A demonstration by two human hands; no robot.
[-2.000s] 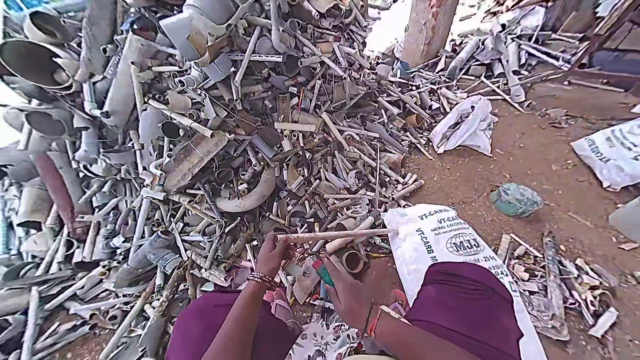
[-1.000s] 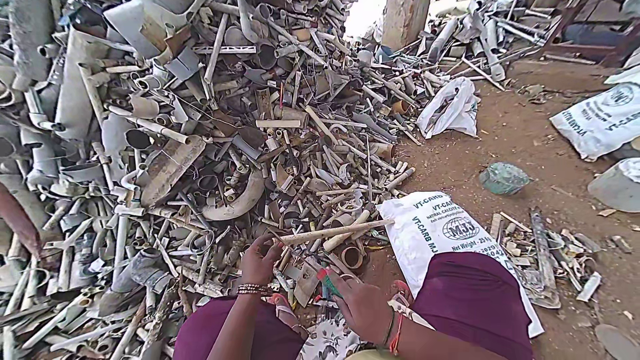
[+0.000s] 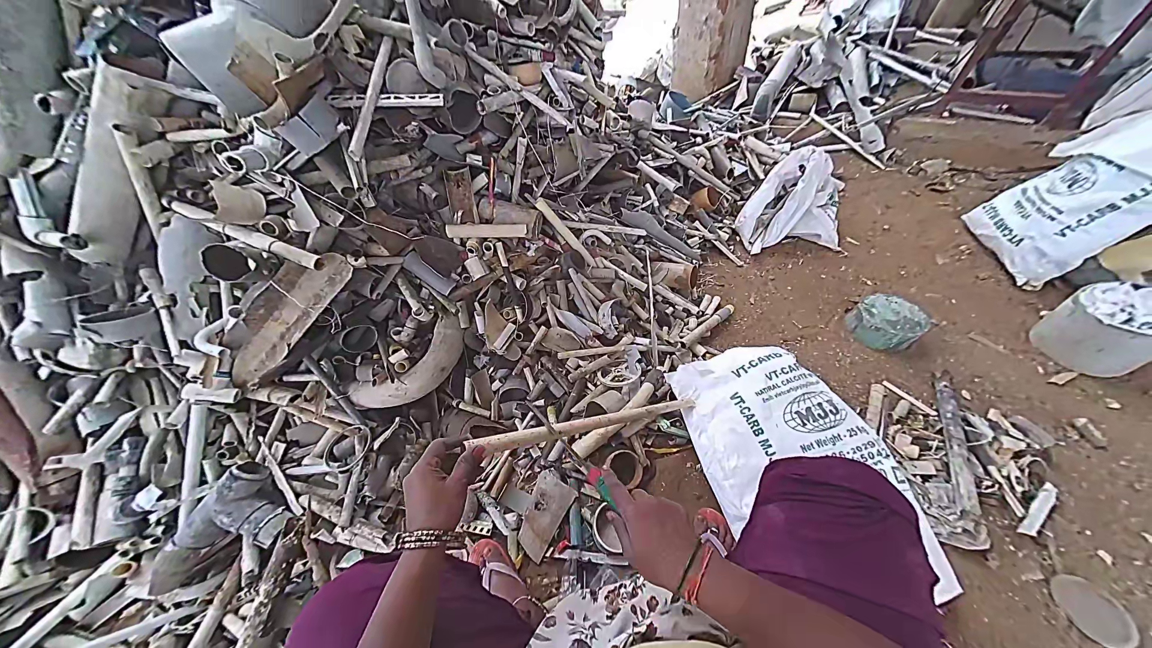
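My left hand (image 3: 439,486) grips the left end of a long, thin, cream plastic pipe (image 3: 585,424), which points right and slightly up, its far end over a printed white sack (image 3: 792,414). In my right hand (image 3: 652,531) is a tool with a red and green handle (image 3: 601,486). The tool's thin dark working end reaches up toward the underside of the pipe; whether it touches the pipe, I cannot tell. Beneath and around both hands lie scrap plastic pipe pieces, among them a short wide ring of pipe (image 3: 623,468).
A high heap of scrap pipes and fittings (image 3: 396,270) fills the left and centre. On the dirt floor at right are a crumpled white bag (image 3: 792,200), a green bundle (image 3: 888,322), a grey tub (image 3: 1093,337) and a smaller scrap pile (image 3: 954,459). Part of another person's arm (image 3: 13,432) shows at the left edge.
The other person's hand has come in at the left edge since the earliest frame. My left hand still holds the pipe, and my right hand still holds the tool.
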